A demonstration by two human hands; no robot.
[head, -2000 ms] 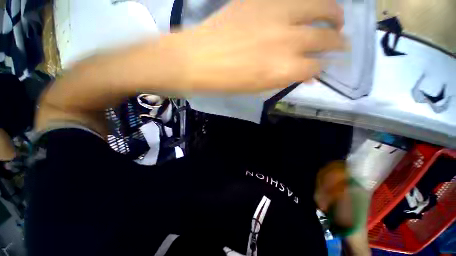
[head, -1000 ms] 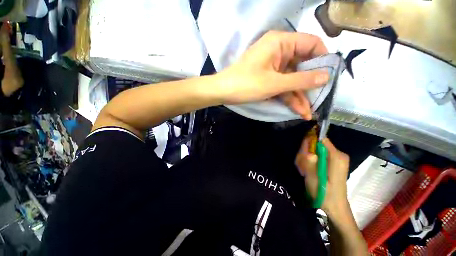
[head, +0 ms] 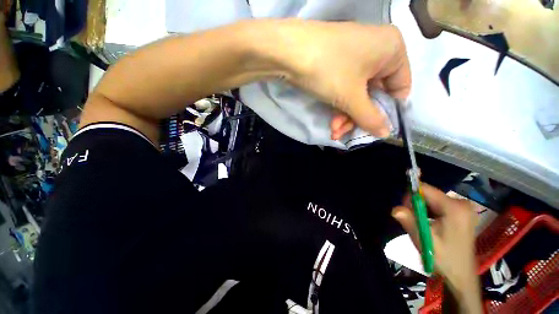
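Note:
My left hand (head: 355, 73) pinches the edge of a pale grey garment panel (head: 288, 113) at the table's front edge. The panel hangs below my wrist and also lies on the table behind my arm. My right hand (head: 450, 230) holds the fabric scissors (head: 412, 150) by their green handle, blades pointing up. The blade tips are at the pinched cloth, just right of my left fingertips. The blades look nearly closed; whether cloth is between them is hard to tell.
A dark curved scrap (head: 452, 73) lies on the white table (head: 490, 116), near the tan machine bed (head: 502, 21). A red plastic basket (head: 512, 230) stands lower right. A dark crate (head: 230, 138) with white pieces is under the table edge. Scraps litter the floor at left.
Since a second ago, my left hand has turned over, gathering the cloth more tightly. My right hand and the scissors have moved slightly right and down. The view has shifted a little.

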